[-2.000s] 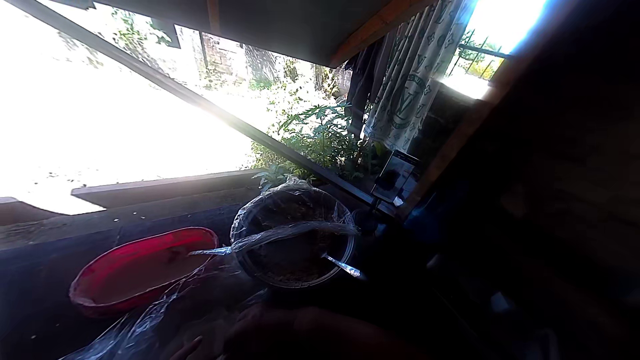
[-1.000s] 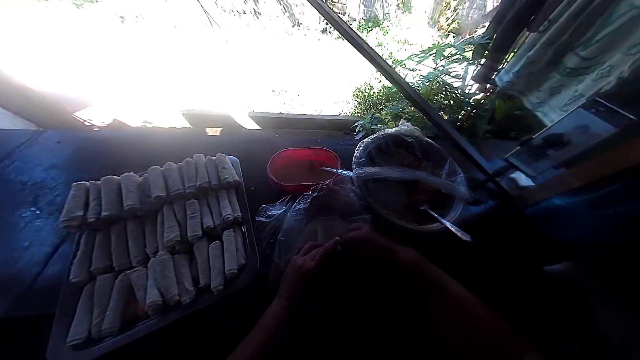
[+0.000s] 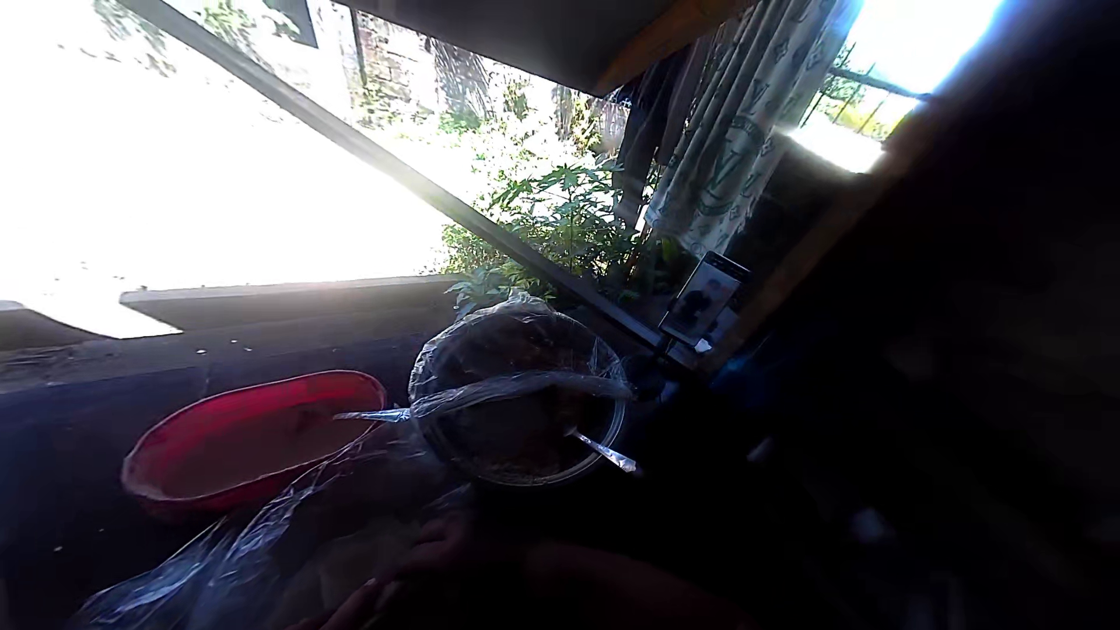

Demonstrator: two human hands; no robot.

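Observation:
In deep shadow at the bottom edge, my left hand (image 3: 354,605) shows only its fingertips, beside a pale flat piece (image 3: 354,556) that lies on clear plastic wrap (image 3: 254,542). My right hand (image 3: 446,542) is just right of it, its fingers near the same pale piece; whether either hand grips it is too dark to tell. Beyond them stands a round bowl (image 3: 525,477) with dark filling, partly draped in crumpled plastic film (image 3: 516,385). A metal spoon (image 3: 612,455) rests in the bowl, its handle over the right rim. Left of the bowl is a red oval tub (image 3: 175,420) holding cloudy contents.
A lit phone (image 3: 707,297) stands propped behind the bowl at right. A slanted bar (image 3: 420,188) crosses the opening above the table (image 3: 61,464). A patterned curtain (image 3: 744,140) hangs at upper right, near leafy plants (image 3: 569,219). The right side is very dark.
The view has swung right since one second ago, and the tray of rolls seen then at left is out of view. Both hands now sit lower, mostly hidden in shadow.

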